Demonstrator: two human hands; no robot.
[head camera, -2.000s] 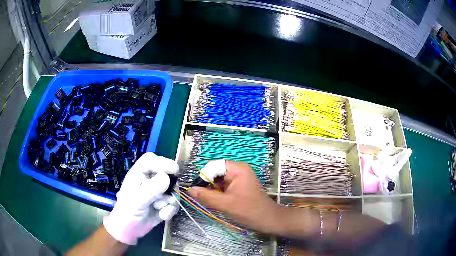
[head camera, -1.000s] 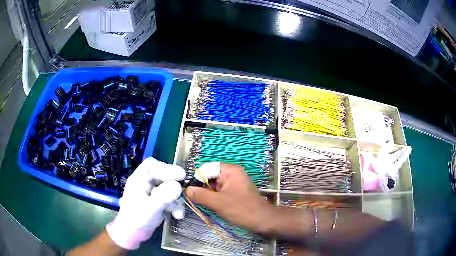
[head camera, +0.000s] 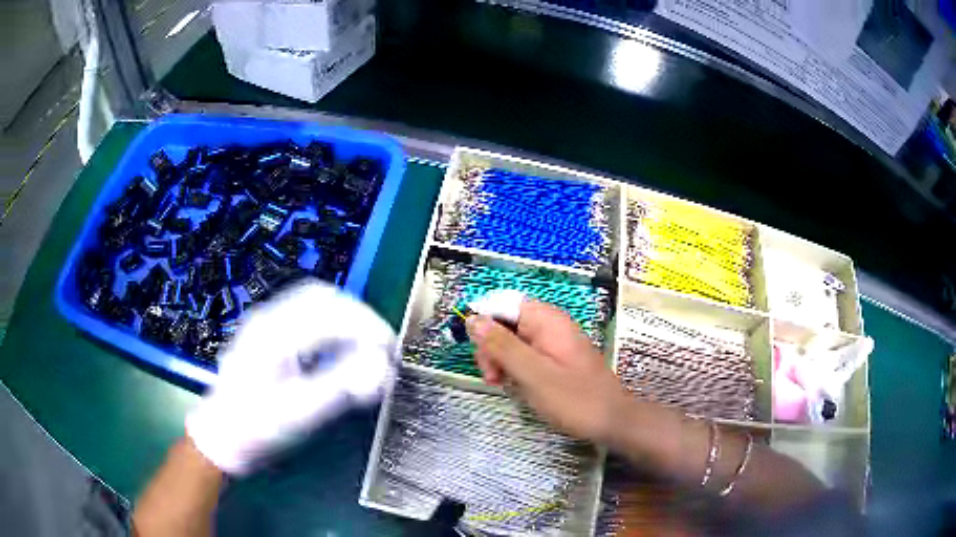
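My left hand (head camera: 294, 372), in a white glove, is blurred in front of the blue bin. A small dark spot shows at its palm; I cannot tell if it holds anything. My right hand (head camera: 550, 362), with white-covered fingertips, is over the teal wires (head camera: 535, 288). Its fingers pinch a small black piece (head camera: 458, 329) with a bit of yellow at it. A black connector housing (head camera: 449, 513) lies at the tray's near edge, with a yellow wire trailing right over the white wires (head camera: 472, 451).
The blue bin (head camera: 388, 226) of black housings is at left. The cream tray (head camera: 615, 246) also holds blue (head camera: 535, 215), yellow (head camera: 692, 252), brown (head camera: 687, 357) and orange wires (head camera: 650, 512). A pink and white item (head camera: 802, 383) is at right. White boxes (head camera: 299, 47) stand behind.
My hands have moved apart, the left away from the wires it held. The mixed wires are gone from between them, and a black housing now shows at the tray's near edge. The view has shifted.
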